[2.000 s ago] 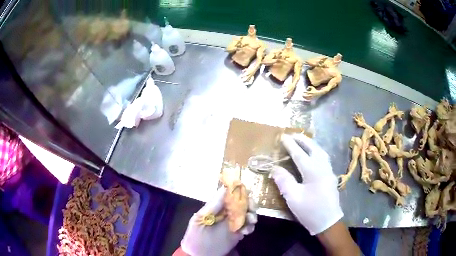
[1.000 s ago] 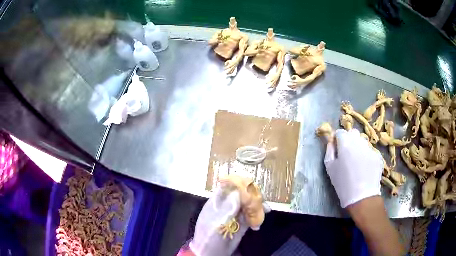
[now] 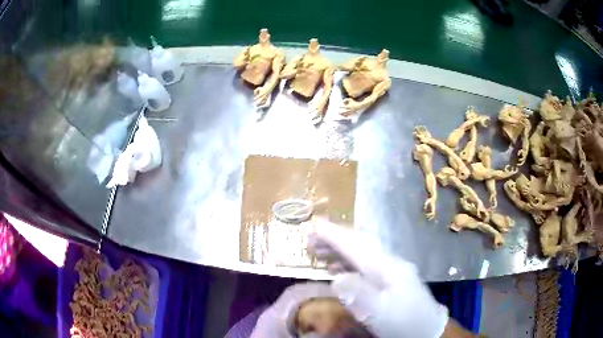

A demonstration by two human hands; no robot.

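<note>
My left hand (image 3: 281,313), in a white glove, is at the bottom centre, cut off by the frame edge. It holds a tan torso (image 3: 321,315), blurred and partly covered. My right hand (image 3: 390,290), also gloved and blurred, is over the torso's right side, its fingers pointing up-left over the cardboard's lower edge. A dark blurred patch shows between its fingers; whether it holds an arm I cannot tell. The brown cardboard pad (image 3: 264,181) carries a small clear dish (image 3: 292,210) with a pale applicator lying across its right rim.
Three torsos (image 3: 307,74) stand along the far edge by the green belt (image 3: 397,33). Loose arms (image 3: 463,191) and a torso heap (image 3: 562,165) lie right. White bottles (image 3: 153,92) and a crumpled cloth (image 3: 139,155) are left. Blue bins (image 3: 155,297) sit below the near edge.
My right hand has come back from the loose arms to my left hand. My left hand and the torso are lower in view. The scene has shifted left as the head turned.
</note>
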